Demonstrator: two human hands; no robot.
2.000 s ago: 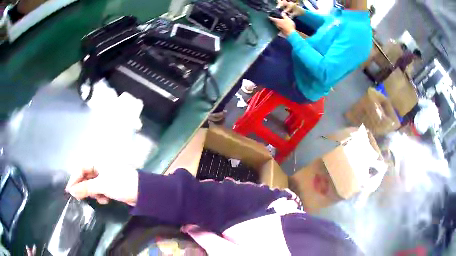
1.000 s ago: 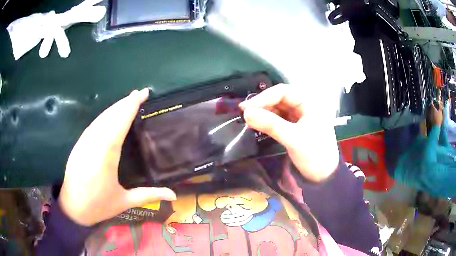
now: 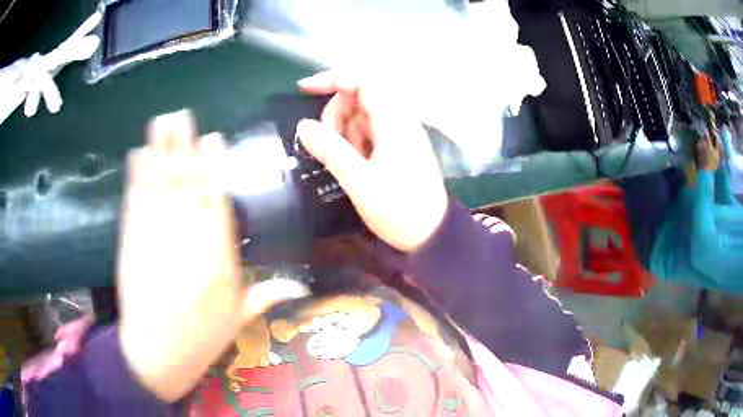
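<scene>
The black player (image 3: 326, 195) lies in front of me at the bench edge, mostly hidden by my hands. A bright whitish patch (image 3: 259, 163) covers part of its screen area; glare or thin film, I cannot tell. My left hand (image 3: 179, 261) is blurred and raised over the player's left part, fingers up and thumb apart; its contact with the player is unclear. My right hand (image 3: 375, 163) is at the player's right end, thumb near the dial area and fingers curled; whether it grips anything is unclear.
A bagged lens panel (image 3: 163, 28) lies beyond the player, with a white glove (image 3: 37, 81) to its left. A glaring plastic sheet (image 3: 456, 73) is at back centre. Black players (image 3: 603, 81) stand at the right. A red stool (image 3: 591, 240) and a person in a turquoise top (image 3: 701, 228) are beyond.
My view has swung down from the side bench to the player, then shifted slightly right. My left hand has moved across the player's left part. My right fingertips have left the lens surface's middle right.
</scene>
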